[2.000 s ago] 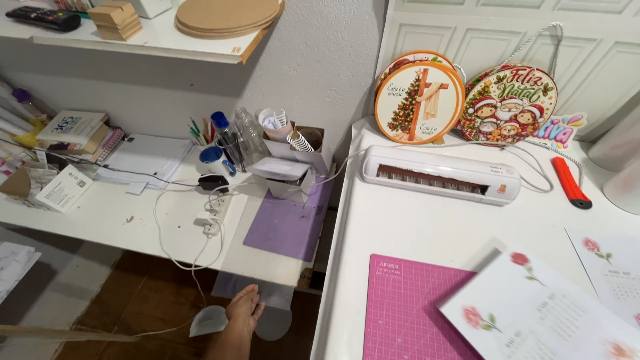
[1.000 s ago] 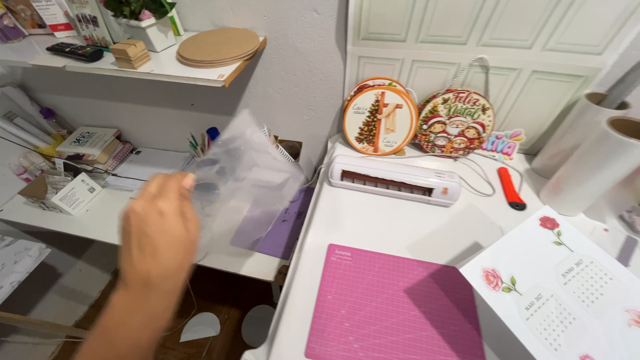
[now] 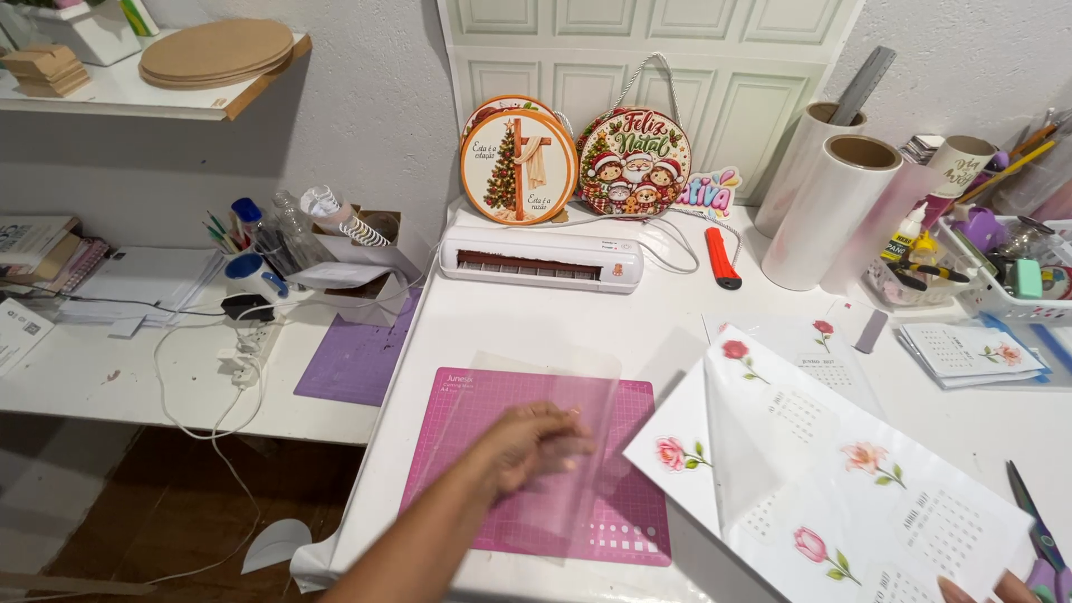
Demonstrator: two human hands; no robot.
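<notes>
My left hand, blurred, holds a clear plastic sheet over the pink cutting mat. At the lower right my right hand, mostly cut off by the frame, grips the edge of white printed sheets with flowers and calendar grids. Another translucent sheet seems to lie over part of these prints. Behind them on the white table rests one more flower print. A white laminator stands beyond the mat.
Scissors lie at the right edge, near small calendar cards. Behind are a red utility knife, film rolls, a supply basket and round Christmas plaques. A white cable hangs off the left desk.
My left hand has gone from low beside the table, up over the left desk with a clear sheet, and right to above the pink mat. The view has shifted right.
</notes>
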